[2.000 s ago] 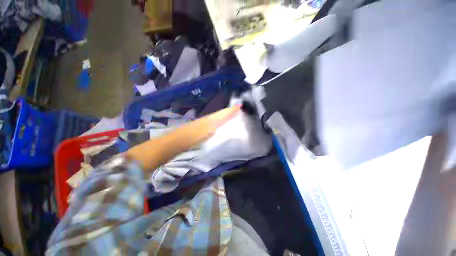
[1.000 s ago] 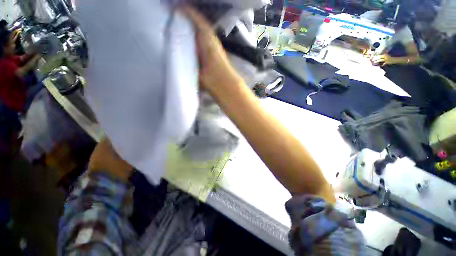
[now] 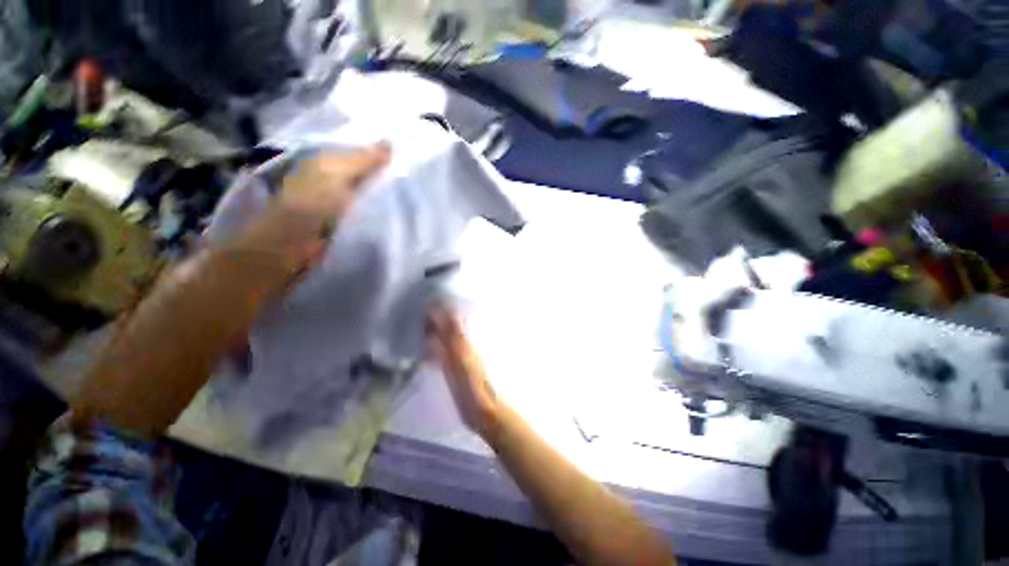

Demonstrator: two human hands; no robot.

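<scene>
A light grey fabric panel (image 3: 376,238) lies over a pale heap at the left of the white sewing table (image 3: 575,265). My left hand (image 3: 332,182) is on its upper left part, blurred, with the fingers pointing right. My right hand (image 3: 456,359) is at its lower right edge; the fingertips meet the cloth and are partly hidden. Blur hides whether either hand grips it. A small dark slit shows in the cloth between the hands.
A white sewing machine (image 3: 830,343) stands at the right, with a black upright object (image 3: 805,486) in front of it. Dark grey folded pieces (image 3: 741,199) lie on navy cloth behind. An old beige-green machine (image 3: 83,249) is at the far left. Thread cones (image 3: 874,258) stand at the right.
The panel has come down from in front of my face onto the heap at the table's left. My left hand has risen onto it, and my right hand has moved down to its lower edge.
</scene>
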